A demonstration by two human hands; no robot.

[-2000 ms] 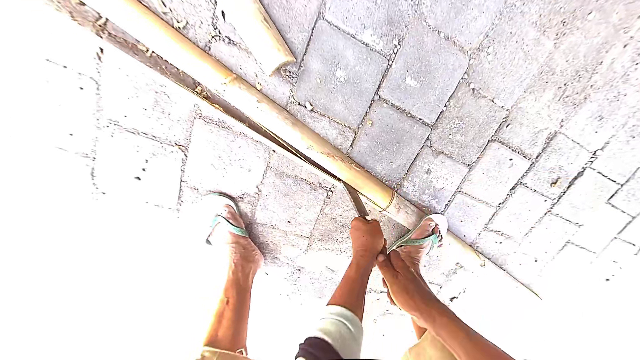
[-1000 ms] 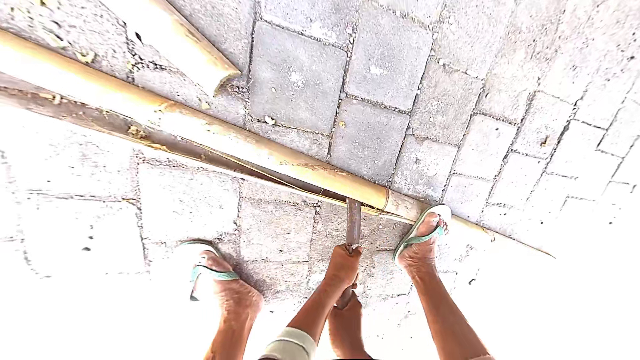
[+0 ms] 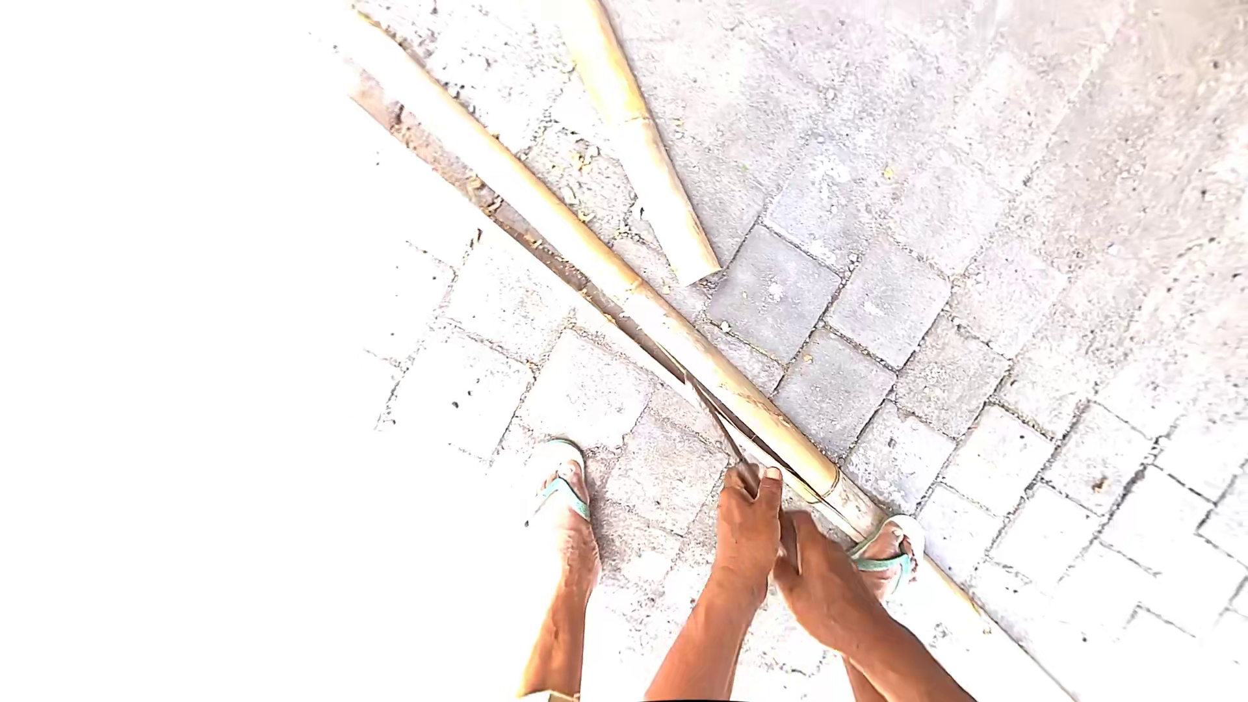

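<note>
A long bamboo pole (image 3: 585,244) lies diagonally on the paving, split lengthwise, with a gap between its two parts. The dark tip of a long, thin tool (image 3: 715,414), perhaps a metal bar or blade, rests in the split. Both hands are closed on this tool: my left hand (image 3: 749,526) is nearer the tip and my right hand (image 3: 824,580) is behind it, close to the right foot. The sandalled right foot (image 3: 887,556) is on the narrow end of the pole.
A shorter piece of bamboo (image 3: 648,166) lies above the pole. The left foot (image 3: 570,507), in a flip-flop, stands on the paving blocks (image 3: 775,292) below the pole. Small chips and debris are scattered near the bamboo. Bright glare washes out the left side.
The tool was nearly upright in the view one second ago, meeting the pole near the joint; it now slants up and left along the split. The view has turned.
</note>
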